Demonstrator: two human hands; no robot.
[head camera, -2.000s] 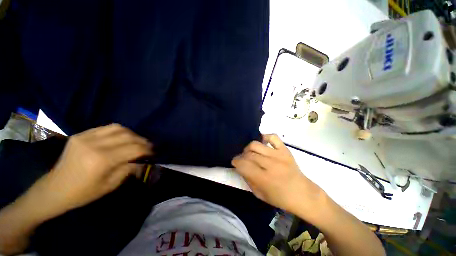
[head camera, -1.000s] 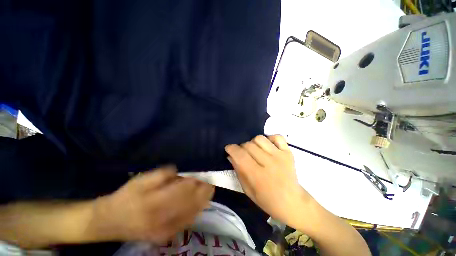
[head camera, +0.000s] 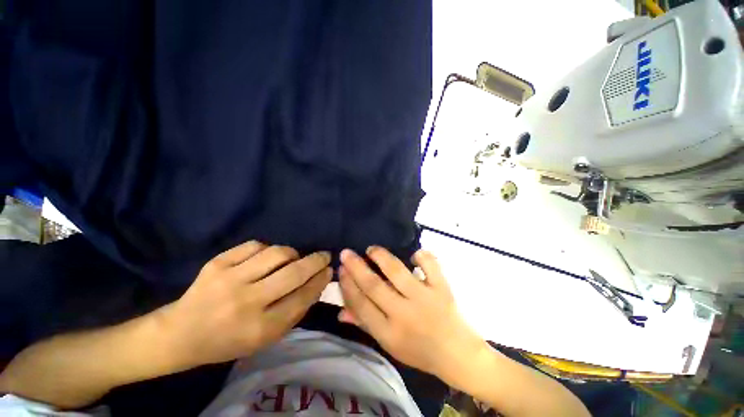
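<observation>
A large dark navy garment piece (head camera: 285, 122) lies over the left part of the table and reaches toward my lap. My left hand (head camera: 257, 297) and my right hand (head camera: 396, 305) rest side by side on its near edge, fingertips almost touching. The fingers of both hands hold the edge; the thumbs are mostly hidden. The white sewing machine head (head camera: 636, 98) with blue JUKI lettering stands to the right of the cloth. No cloth lies under its presser foot and needle area (head camera: 600, 195).
The pale machine bed (head camera: 481, 195) lies right of the cloth. Dark metal snips (head camera: 616, 297) lie near the table's right end. More dark cloth (head camera: 41, 285) is at the left. A yellow strip (head camera: 571, 366) runs below the table's front edge.
My left hand has moved from above my lap up to the cloth's near edge, beside my right hand. My right hand has shifted slightly down, and the view has shifted a little.
</observation>
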